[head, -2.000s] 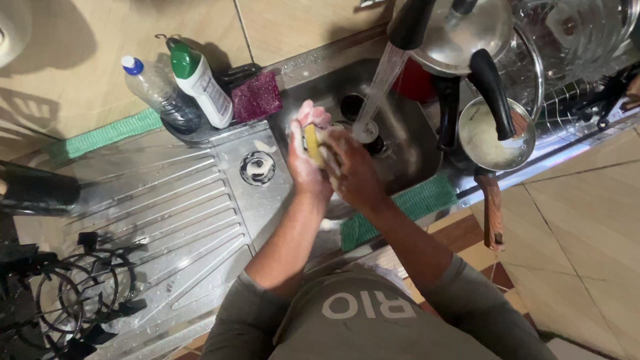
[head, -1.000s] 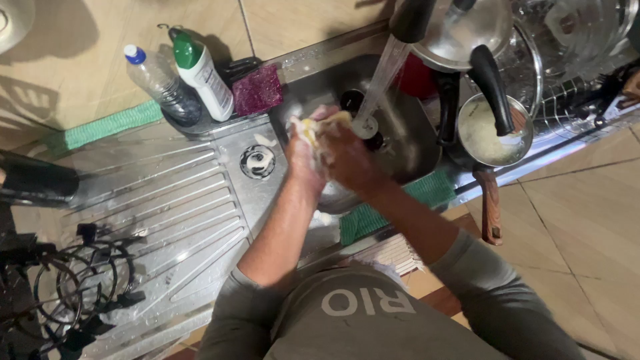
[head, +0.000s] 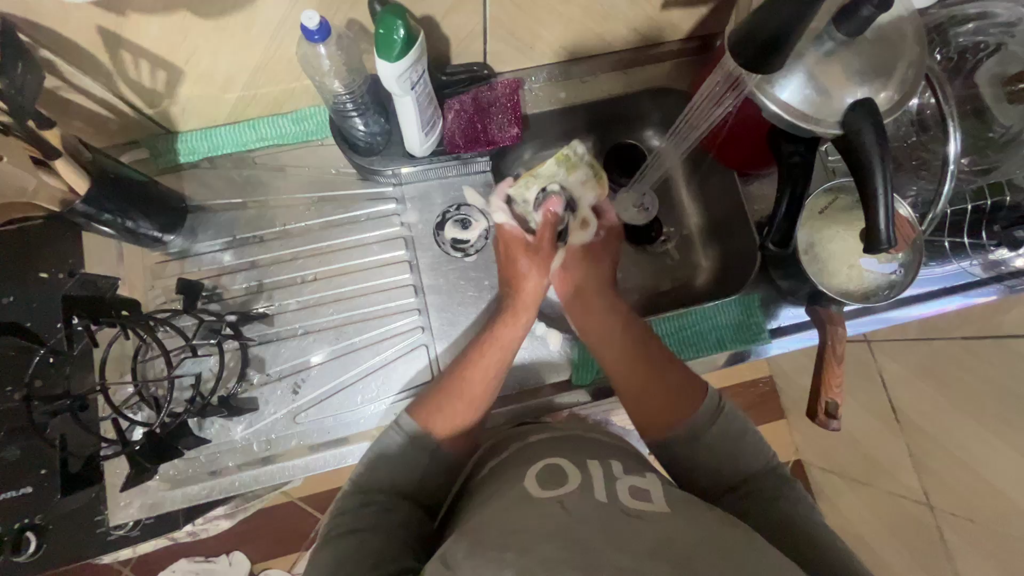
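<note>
Over the left part of the sink basin (head: 704,240), both my hands are together on a soapy sponge (head: 568,172) and a small round dark metallic part (head: 552,204), which looks like a stove burner piece. My left hand (head: 524,248) grips from the left, suds on its fingers. My right hand (head: 592,244) holds from the right, against the foam. Which fingers bear on which item is partly hidden. Water (head: 688,120) runs from the black faucet head (head: 772,36) into the basin beside my right hand. Another round part (head: 462,230) lies on the steel left of the basin.
A clear bottle (head: 340,88), a white bottle with green cap (head: 408,88) and a magenta cloth (head: 482,116) stand or lie behind. Black burner grates (head: 160,376) rest on the drainboard (head: 320,288). At right are a pan (head: 860,240), a steel lid (head: 840,72) and a green cloth (head: 704,328).
The sponge has turned in my hands and now shows its broad foamy face, with the round dark part against it. My hands have stayed together over the basin.
</note>
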